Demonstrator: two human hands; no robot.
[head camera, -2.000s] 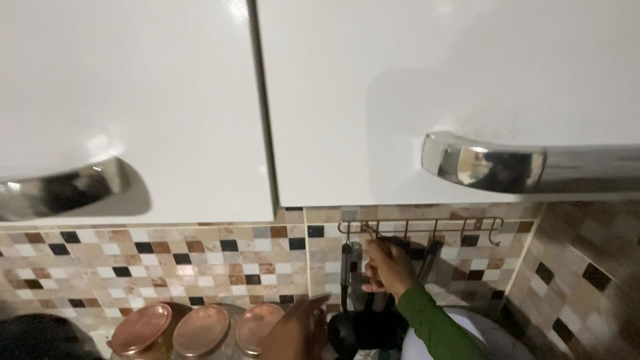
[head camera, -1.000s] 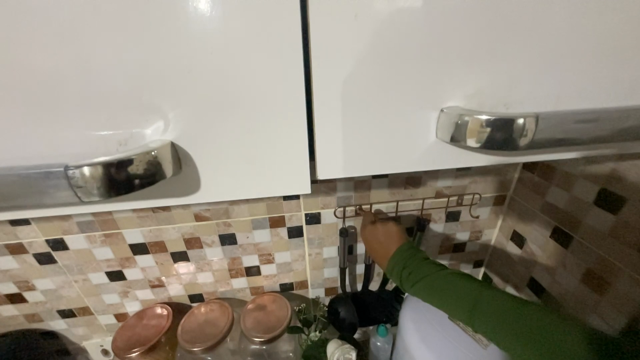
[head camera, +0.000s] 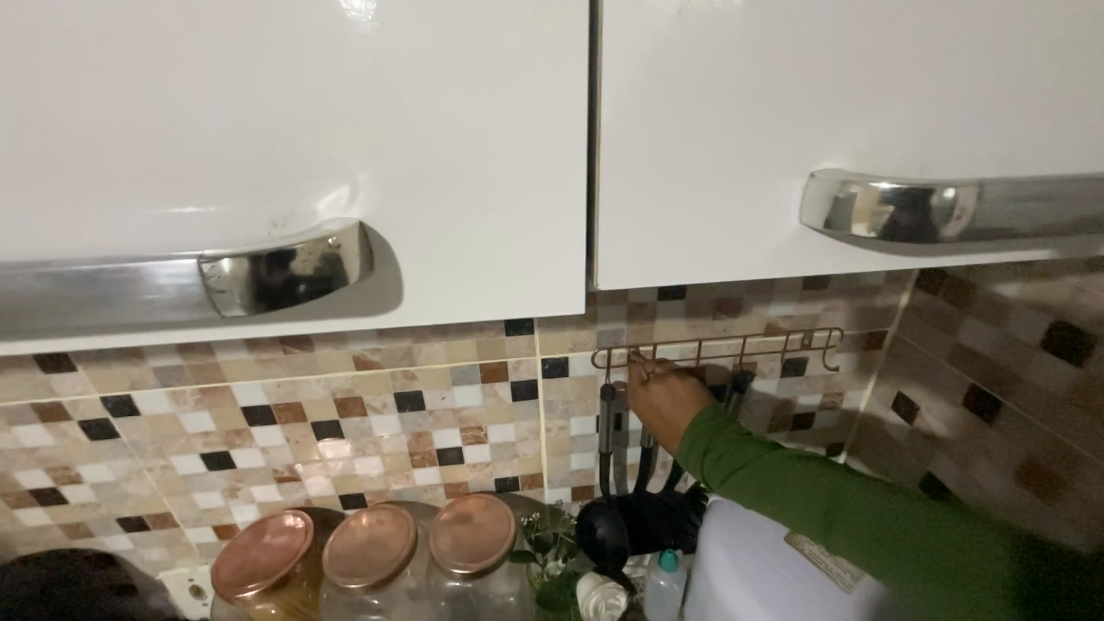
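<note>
My right hand (head camera: 664, 397), in a green sleeve, is raised to a copper-coloured wire hook rack (head camera: 699, 349) on the mosaic-tiled wall. Its fingertips touch the rack's left part, near the top of a hanging utensil; whether they grip anything is hidden. Left of the hand hangs a black ladle (head camera: 604, 526) with a grey-and-black handle. Behind and below the hand, more black kitchen utensils (head camera: 660, 517) hang from the rack, partly covered by the hand and sleeve. My left hand is out of view.
White cabinet doors (head camera: 431, 155) with chrome handles (head camera: 285, 267) overhang the wall. Below stand glass jars with copper-coloured lids (head camera: 472, 533), a green plant with a white flower (head camera: 601, 595), a small bottle with a teal cap (head camera: 664, 586) and a white rounded container (head camera: 750, 561). A wall socket (head camera: 197, 591) is at lower left.
The left hand, low beside the jars two seconds ago, has gone out of view. My right hand stays at the rack, now by its left part, with more of the forearm showing.
</note>
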